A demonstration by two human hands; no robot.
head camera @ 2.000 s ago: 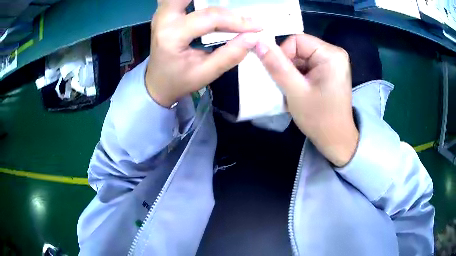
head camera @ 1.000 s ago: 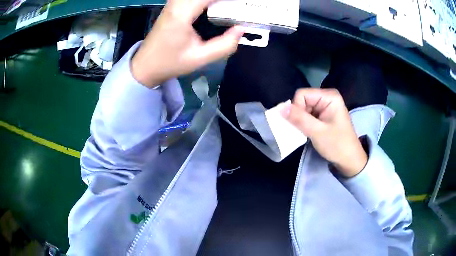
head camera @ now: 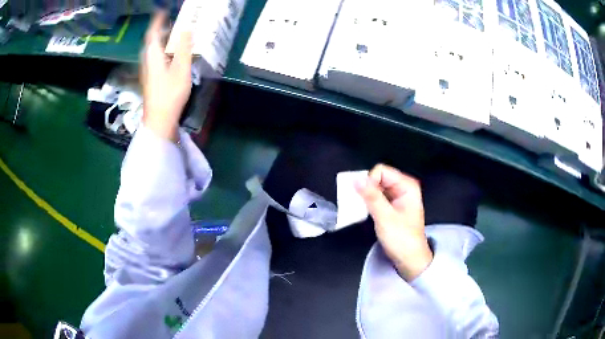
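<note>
My right hand pinches a white label strip over my lap; the strip curls in a loop to the left. My left hand is blurred at the upper left, against the near left side of a white box at the bench edge. Its thumb overlaps the box, but whether it grips the box is unclear. To the right, several white boxes lie side by side, with small dark pictures and blue panels. No separate sticker can be made out.
The green bench edge runs across the upper view. Below it at the left is a black container with white scraps. A bright blue edge shows beside my left sleeve. A yellow line crosses the green floor.
My left hand has moved left from the box held above my lap to a box at the bench edge. My right hand still holds the strip. The view now shows more of the box row.
</note>
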